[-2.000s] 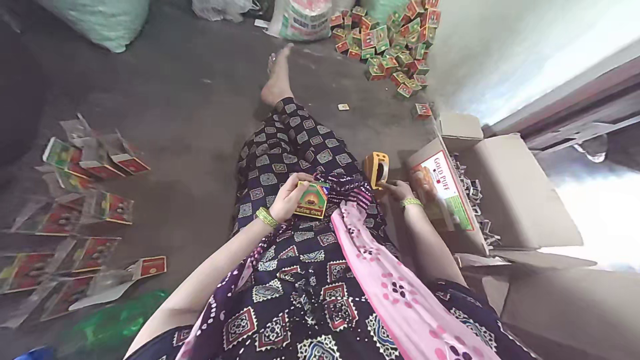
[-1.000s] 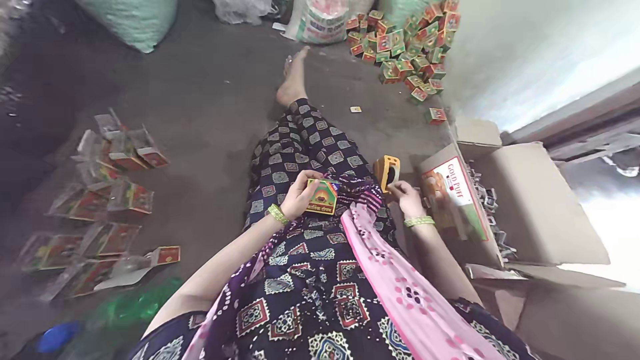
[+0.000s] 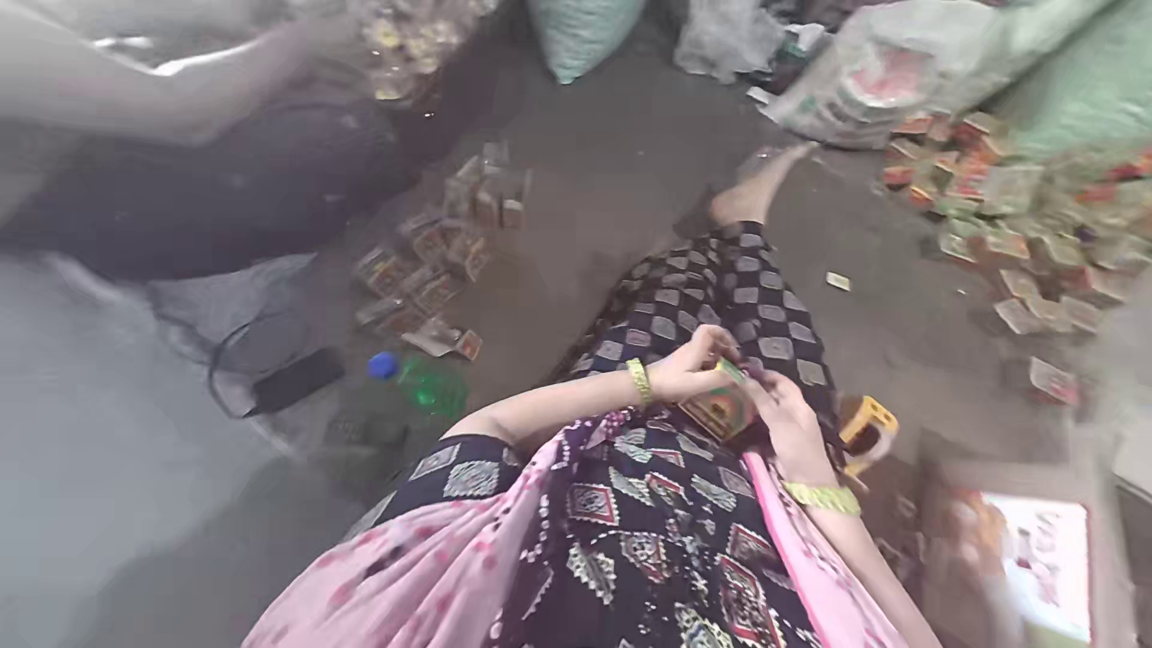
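A small printed carton [image 3: 718,412] in green, yellow and red lies over my lap between both hands. My left hand [image 3: 695,367] grips its upper left side, thumb and fingers around the edge. The fingers of my right hand [image 3: 785,416] touch its upper right edge; blur hides whether they grip it. Just right of my right hand, a yellow tape dispenser [image 3: 869,432] stands on the floor beside my leg.
Packed small cartons [image 3: 432,279] lie at the left near a green plastic bottle [image 3: 434,385] with a blue cap. More cartons [image 3: 1035,234] are heaped at the upper right by sacks [image 3: 873,81]. A cardboard box [image 3: 1035,558] is at the lower right. Another person's arm [image 3: 207,81] shows upper left.
My right hand has left the yellow tape dispenser and come to the small carton in my left hand. The view has swung left, bringing another person into sight.
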